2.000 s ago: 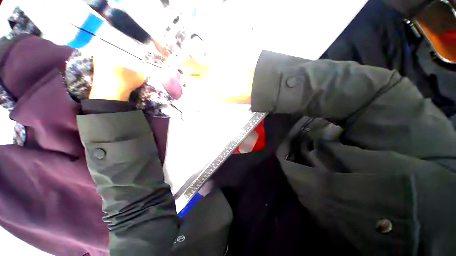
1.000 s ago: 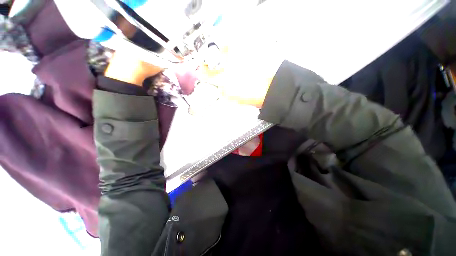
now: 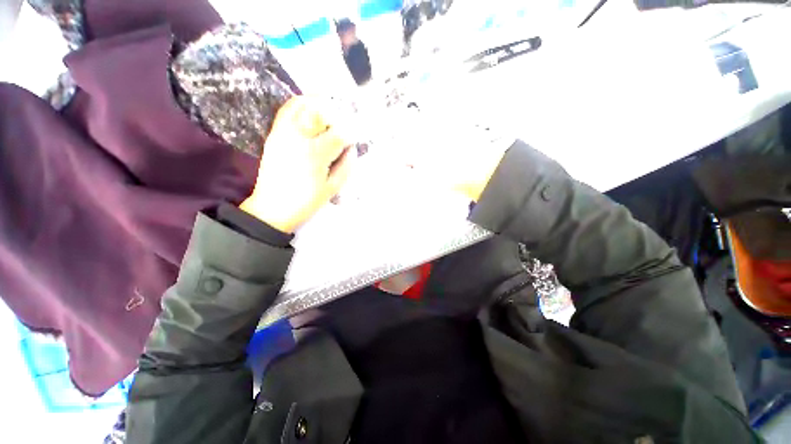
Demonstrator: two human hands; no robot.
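Note:
The plum garment [image 3: 121,165] hangs over the left side of the white table [image 3: 382,221]. A grey, black and white patterned piece [image 3: 227,85] lies along its edge, beside my left hand. My left hand [image 3: 303,165] is at the centre left with its fingers curled; part of the cloth's edge is by its fingertips, but glare hides whether it is gripped. My right hand [image 3: 473,178] is mostly washed out by glare near the grey cuff, and its fingers cannot be made out. Small metal parts [image 3: 403,100] of the machine show faintly beyond the hands.
A measuring strip [image 3: 347,284] runs along the table's front edge. A small dark tool [image 3: 503,54] lies on the table beyond the hands. A light blue basket [image 3: 52,373] is below left. A patterned scrap [image 3: 551,295] lies against my right sleeve. An orange item with a shiny rim [image 3: 763,269] is at far right.
The view has shifted. My left hand has come away from the machine's metal parts, back towards me. More of the patterned piece lies exposed, and the small dark tool and patterned scrap now show.

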